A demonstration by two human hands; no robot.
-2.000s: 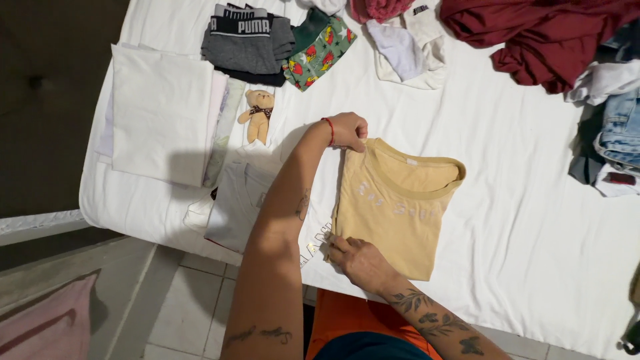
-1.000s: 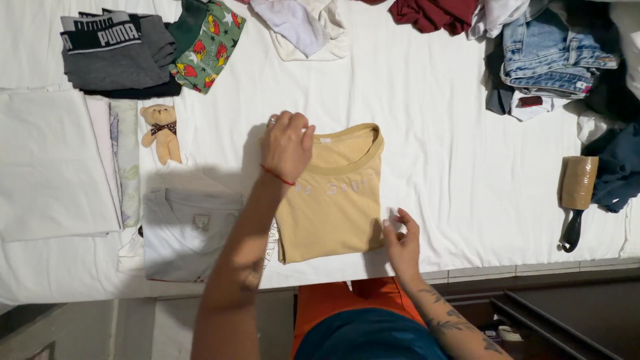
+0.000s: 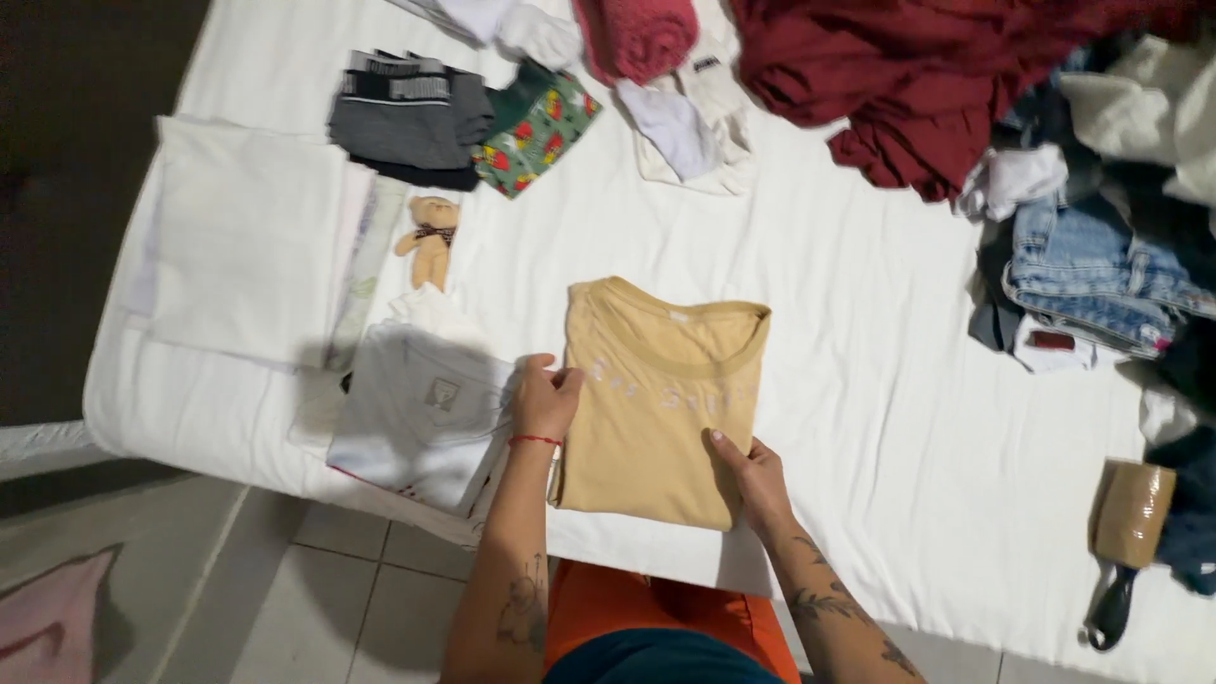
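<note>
A yellow T-shirt (image 3: 655,427), folded into a rough rectangle with its neckline away from me, lies on the white-sheeted bed. My left hand (image 3: 546,399) is at its left edge, fingertips touching or very near the cloth. At the lower right edge, my right hand (image 3: 755,470) has its thumb on top of the shirt and its other fingers at or under the side. Left of my left hand lies a folded light grey shirt (image 3: 418,408), partly in shadow. A small teddy bear (image 3: 432,242) rests above that shirt.
Folded white cloths (image 3: 247,247) lie at the left, with grey boxer briefs (image 3: 408,119) and patterned green underwear (image 3: 537,133) beyond. A dark red cloth (image 3: 874,76), blue jeans (image 3: 1092,266) and other clothes heap at the upper right. A lint roller (image 3: 1130,513) lies at the right.
My left hand has moved from the shirt's upper left corner down to its left edge. My right hand, beside the lower right edge a second ago, now has its thumb on the cloth. The view has shifted.
</note>
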